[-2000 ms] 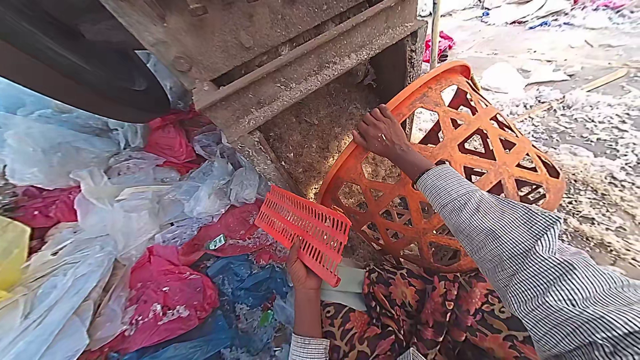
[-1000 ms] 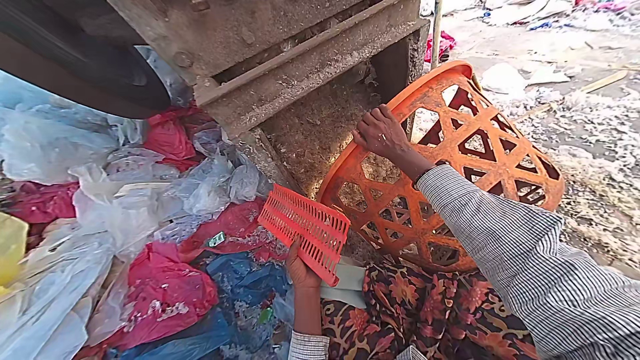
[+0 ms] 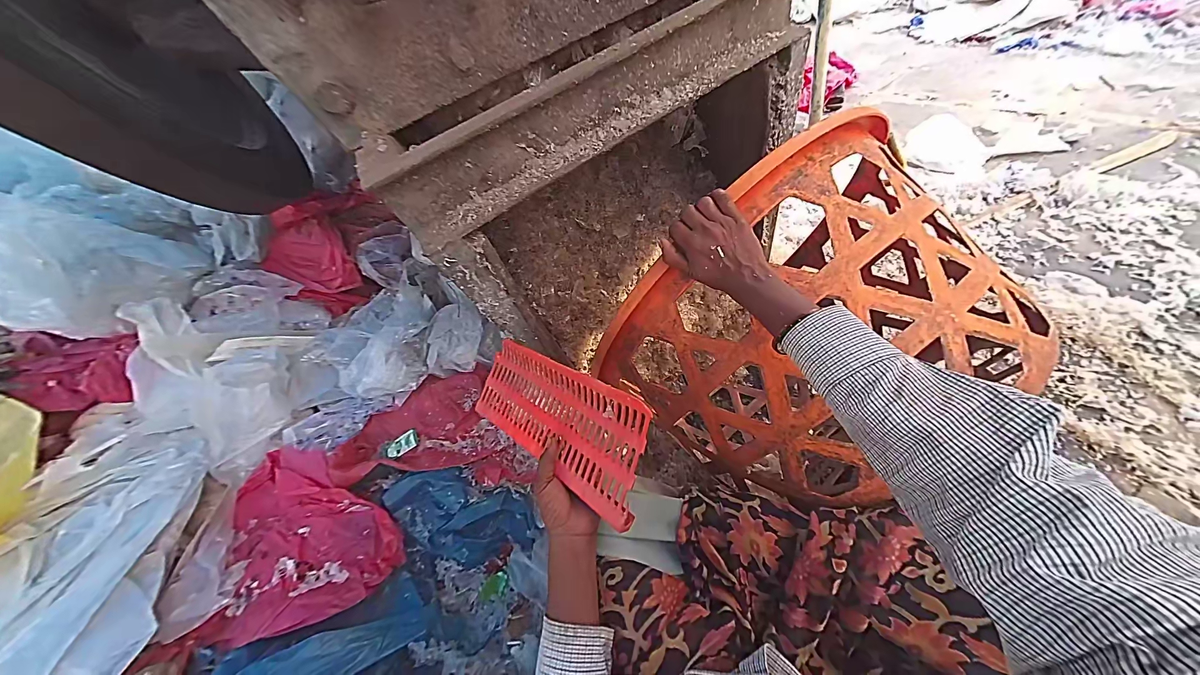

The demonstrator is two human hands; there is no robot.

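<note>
My left hand (image 3: 564,497) grips the lower edge of a flat red slotted plastic panel (image 3: 567,427), tilted up in front of the machine. My right hand (image 3: 717,246) is closed over the rim of a large orange plastic lattice basket (image 3: 923,300), which lies tipped on its side with its mouth toward the metal machine opening (image 3: 600,216). The panel's right end is close to the basket's rim; whether they touch I cannot tell. The inside of the basket's mouth is mostly hidden.
A dark round wheel-like part (image 3: 150,103) is at upper left beside the dirty metal frame (image 3: 572,112). Pink (image 3: 314,534), clear (image 3: 225,403) and blue plastic film (image 3: 459,516) lies heaped on the left. Pale scraps (image 3: 1116,347) and a stick (image 3: 1134,150) lie at right.
</note>
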